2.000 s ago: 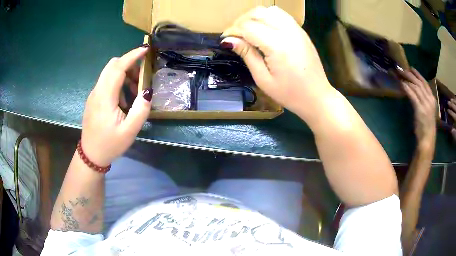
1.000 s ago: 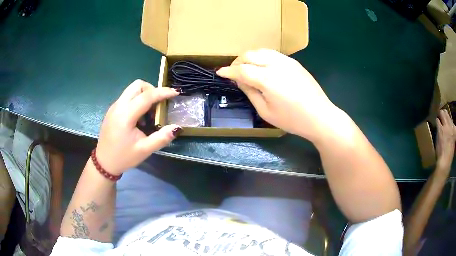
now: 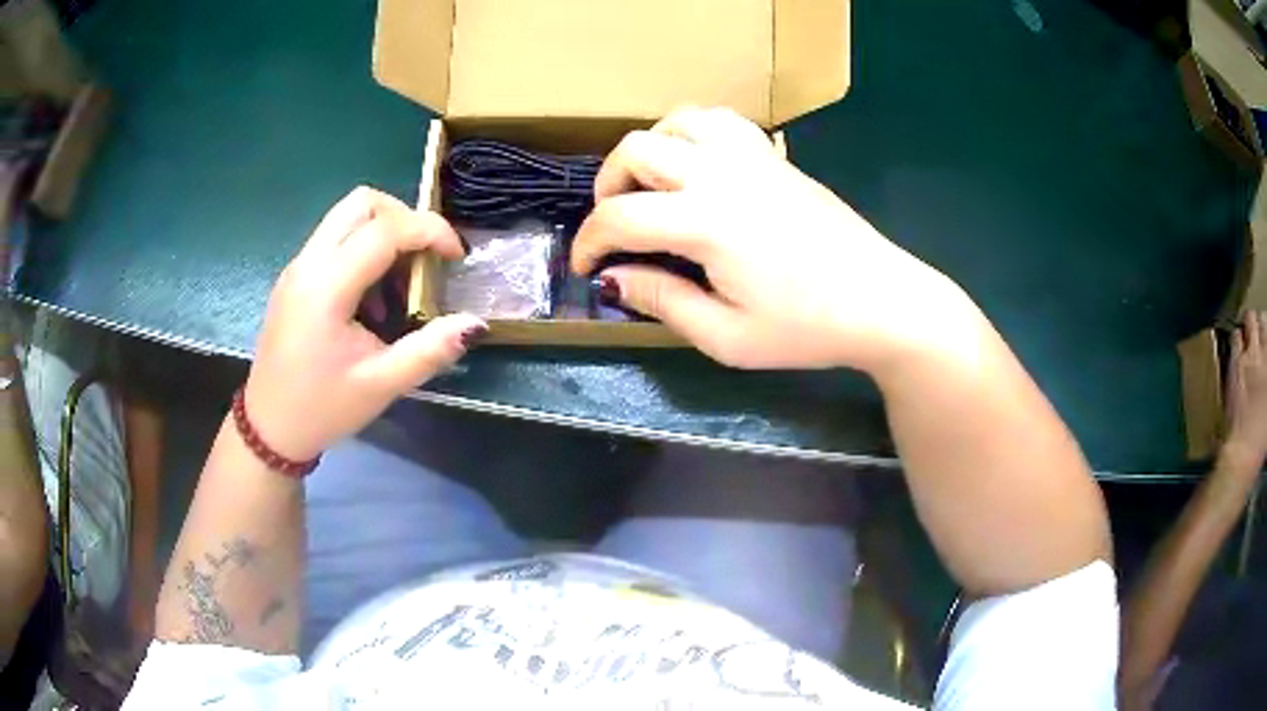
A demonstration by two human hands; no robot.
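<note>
An open cardboard box [image 3: 611,70] lies in front of me with its lid folded back. A coiled black cable [image 3: 507,181] lies along the back of the box. A small bagged device [image 3: 498,272] in clear film sits at the front left. My left hand [image 3: 354,299] holds the box's left wall between thumb and fingers. My right hand [image 3: 723,243] reaches into the right half of the box, its thumb and fingers bent down at the power adapter's place. The hand hides most of the adapter and whatever it grips.
A dark green bench [image 3: 222,181] with a pale curved edge carries the box. At the right rim are other open boxes [image 3: 1203,396] and another person's hand [image 3: 1246,389]. At the far left is a blurred box [image 3: 70,150] with contents.
My right hand has moved from the cable coil down to the adapter area. A blurred box has appeared at the far left. My left hand stays at the left wall.
</note>
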